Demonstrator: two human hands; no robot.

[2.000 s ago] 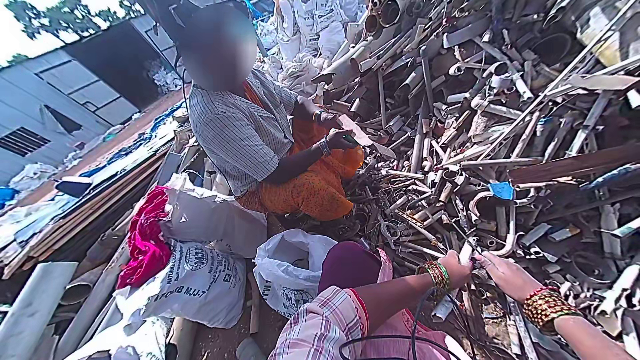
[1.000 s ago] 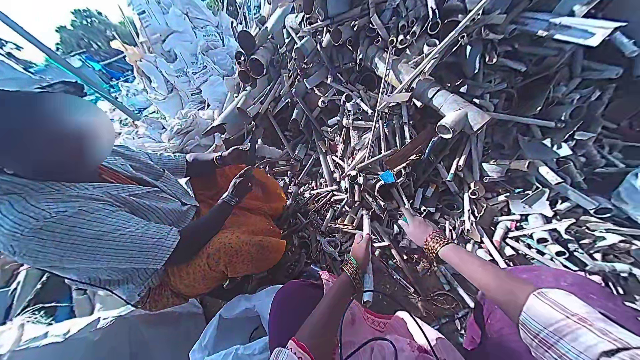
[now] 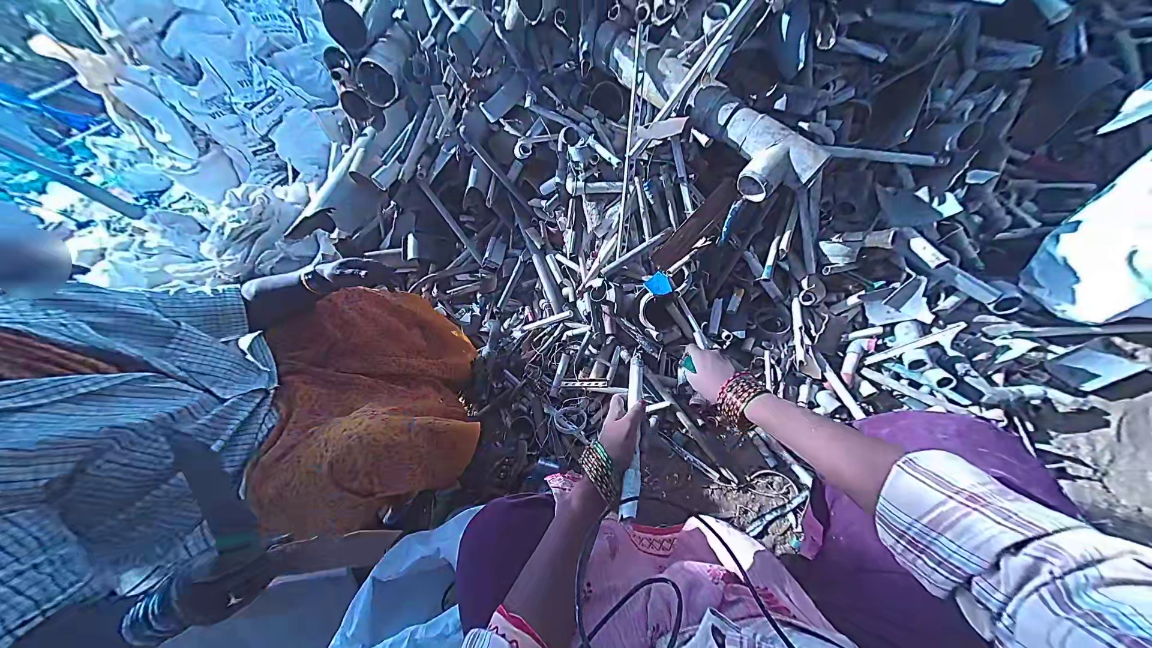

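Note:
My left hand [image 3: 621, 432], with bangles at its wrist, is closed around a pale plastic pipe [image 3: 634, 468] that points away from my lap. To its right, my right hand [image 3: 709, 371] reaches to the edge of a heap of scrap plastic pipes [image 3: 558, 270]. Its fingers are at the end of a thin grey pipe [image 3: 688, 315]; whether they grip it cannot be made out. A blue scrap [image 3: 658, 283] lies just beyond that hand. A white pipe tee [image 3: 765, 153] rests higher on the heap.
A co-worker in orange cloth [image 3: 369, 405] sits close on the left, one arm towards the heap and one hand low beside a white sack. White sacks [image 3: 225, 99] are piled at the upper left. A black cable [image 3: 666, 585] loops over my lap. A white sheet [image 3: 1098, 252] stands at right.
The view has swung right and down onto the heap. Since one second ago, the co-worker's near hand has moved down to the lower left. My left hand still holds the pale pipe.

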